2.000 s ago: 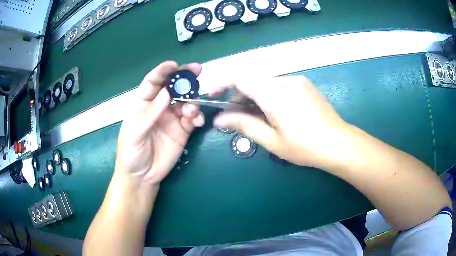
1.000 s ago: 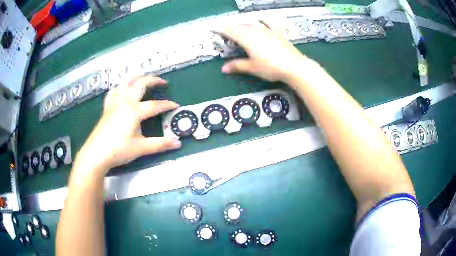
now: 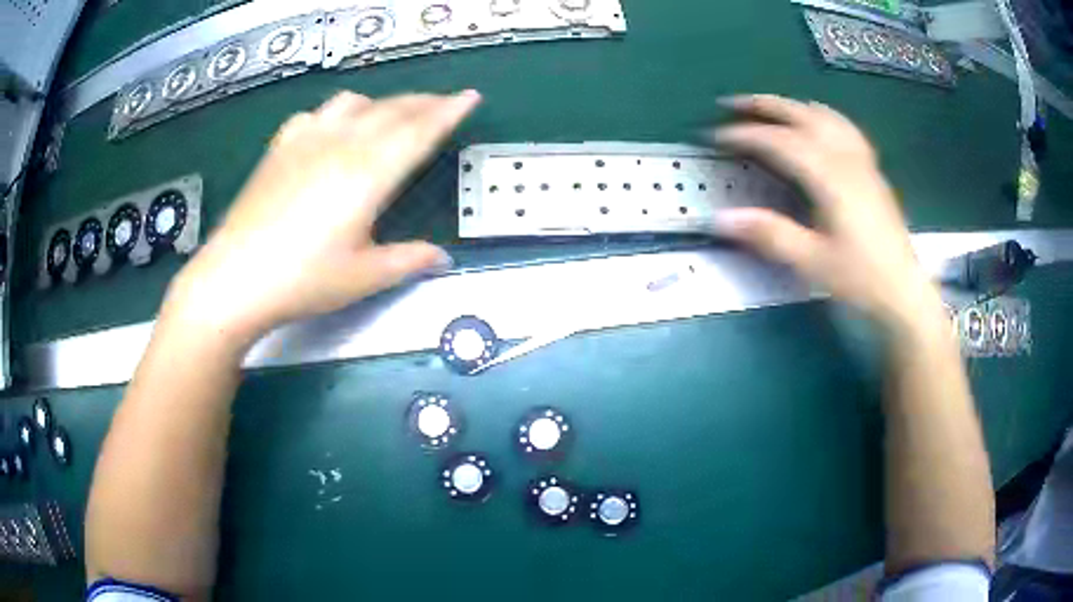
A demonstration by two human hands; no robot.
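A silver perforated plate [image 3: 588,188] lies flat on the green bench, with rows of small dark holes on its face. My left hand [image 3: 335,194] is open just off its left end, fingers apart and not touching it. My right hand [image 3: 812,188] is blurred, fingers apart around the plate's right end; contact is unclear. Below the plate, a round black part [image 3: 468,343] with a pale centre lies beside silver tweezers [image 3: 524,349]. Several similar parts [image 3: 542,433] lie loose closer to me.
A plate with four black rings [image 3: 122,233] lies at left. Four-seat plates [image 3: 227,65] line the back; another [image 3: 882,47] lies back right. A silver strip [image 3: 565,294] crosses the bench. A dark cylinder [image 3: 998,268] stands at right. Small white bits [image 3: 326,480] lie front left.
The perforated face now shows between my hands, where the plate with four black rings was. My right hand has moved right and down from the back plates. The view has shifted.
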